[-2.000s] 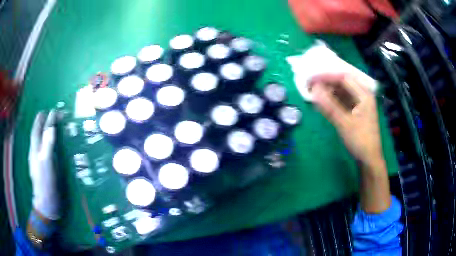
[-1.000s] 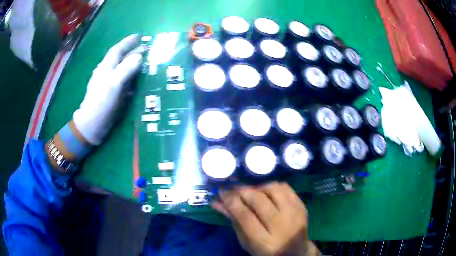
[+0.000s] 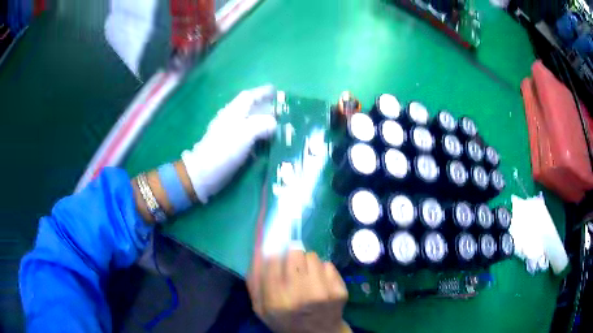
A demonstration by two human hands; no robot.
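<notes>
The green capacitor board [image 3: 296, 117] lies on the green mat, with rows of tall black capacitors [image 3: 426, 168] and a copper-coloured toroidal coil [image 3: 348, 104] at its far side. My left hand [image 3: 227, 143], in a white knit glove, holds the board's left edge near the far corner. My right hand [image 3: 299, 293], bare, has its curled fingers on the board's near left corner and hides that corner. Neither hand holds a bottle. Glare and blur hide detail on the board's left part.
A crumpled white tissue [image 3: 528, 227] lies right of the board, with a pale cylinder [image 3: 554, 252] against it. Red-orange foam pads [image 3: 559, 136] lie at the right. Another board [image 3: 448, 23] is at the far edge. A pale, red-striped edge [image 3: 123, 140] runs along the left.
The view has shifted, so the board appears farther right and lower. My right hand has gone from the tissue to the board's near side, then left to its corner. My left hand has come onto the board's edge.
</notes>
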